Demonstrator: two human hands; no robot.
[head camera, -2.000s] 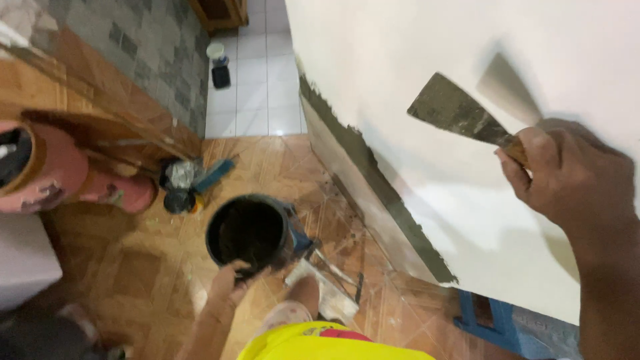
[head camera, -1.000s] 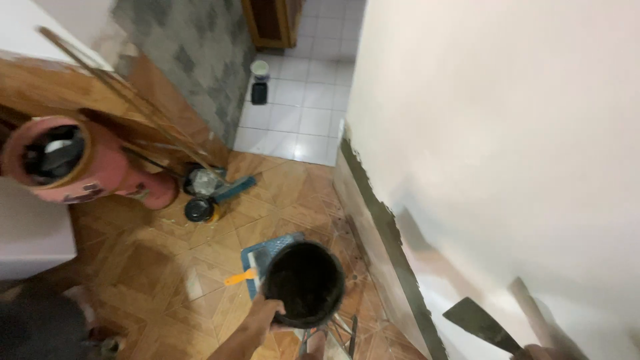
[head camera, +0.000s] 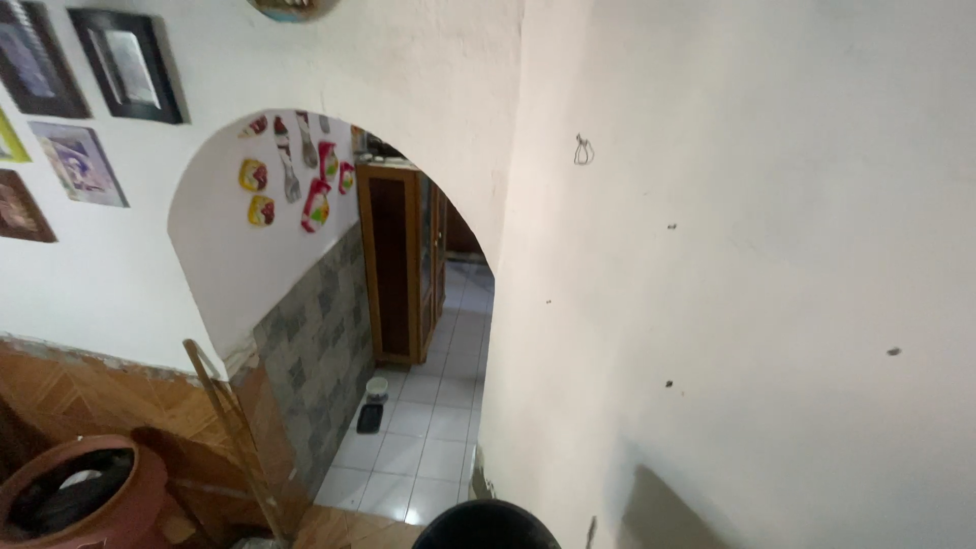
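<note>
The rim of a black bucket (head camera: 486, 522) shows at the bottom edge of the head view, just right of the tiled passage. Neither my left hand nor my right hand is in the frame, so what each holds is hidden. A white wall (head camera: 747, 290) fills the right side, with small dark spots and a looped mark on it. Low on this wall lies a dark, angular shadow (head camera: 663, 507). A bit of grey mortar (head camera: 480, 476) shows at the wall's lower corner, beside the bucket.
An arched opening leads to white floor tiles (head camera: 389, 450), a wooden cabinet (head camera: 418, 267) and a black tray (head camera: 370, 418). At left stand a large terracotta-coloured pot (head camera: 145, 488) and a leaning wooden stick (head camera: 229, 435). Picture frames (head camera: 130, 65) hang at upper left.
The view has swung up strongly. My left hand on the bucket's rim and my right hand with the putty knife, both seen earlier, have left the frame.
</note>
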